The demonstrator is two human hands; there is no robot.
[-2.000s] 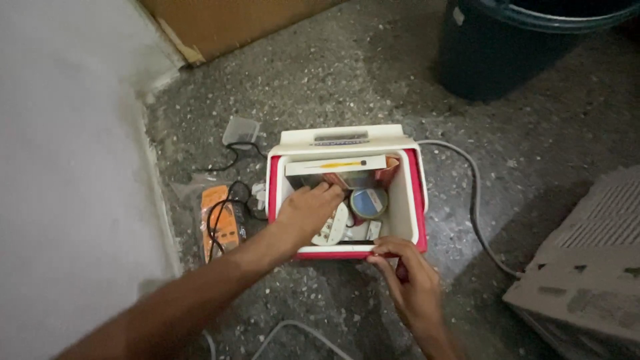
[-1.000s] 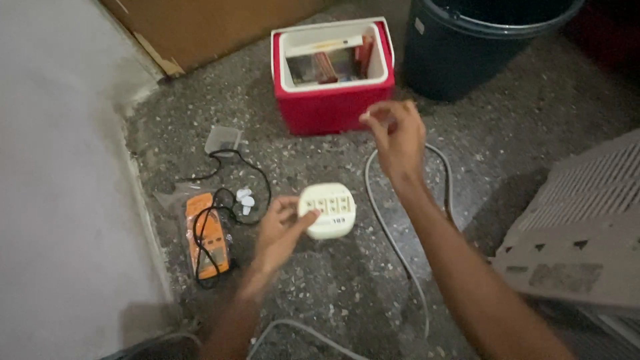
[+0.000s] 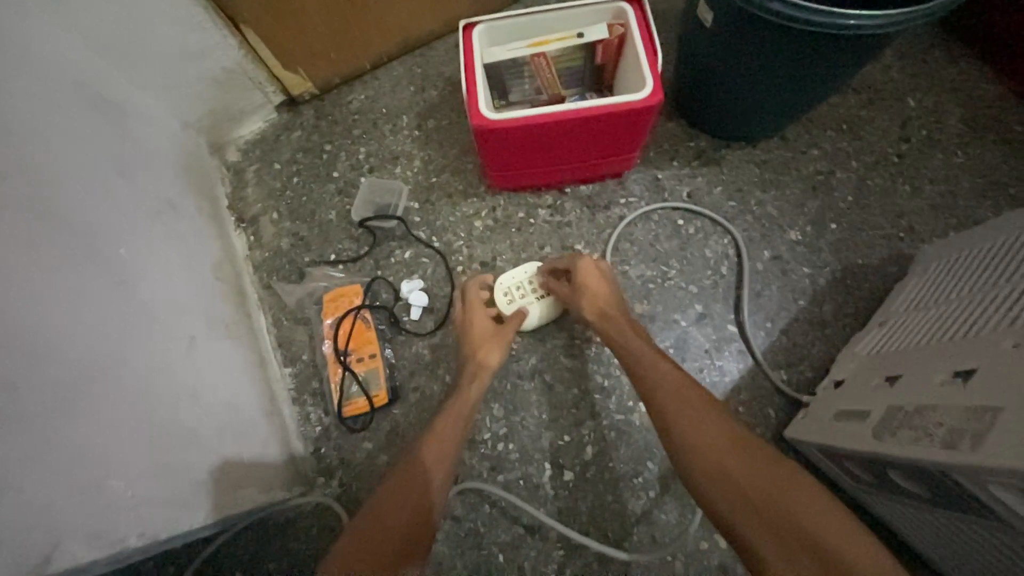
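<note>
My left hand (image 3: 482, 324) grips the left and near edge of a cream plastic device (image 3: 524, 314), rounded, with rows of small square marked spots and some lettering on top. Its exact kind cannot be told. My right hand (image 3: 588, 290) is at the device's right side, fingertips on or just over its face, slightly blurred; whether it holds something small is hidden. Left of my hands lie white earbuds (image 3: 417, 300) and an orange multimeter-like device (image 3: 346, 320) in clear plastic, with a black cord (image 3: 448, 268) looped over it.
A red cooler box (image 3: 564, 148) with flat boxes inside stands beyond my hands, beside a dark bucket (image 3: 744, 80). A clear plastic case (image 3: 381, 198) lies near the cord. A grey cable (image 3: 742, 272) curves to a vented plastic housing (image 3: 920, 384) at right. A wall borders the left.
The cream device has come out of the cooler box, held by my left hand. My right hand has moved from near the cooler down to the device. The view has shifted.
</note>
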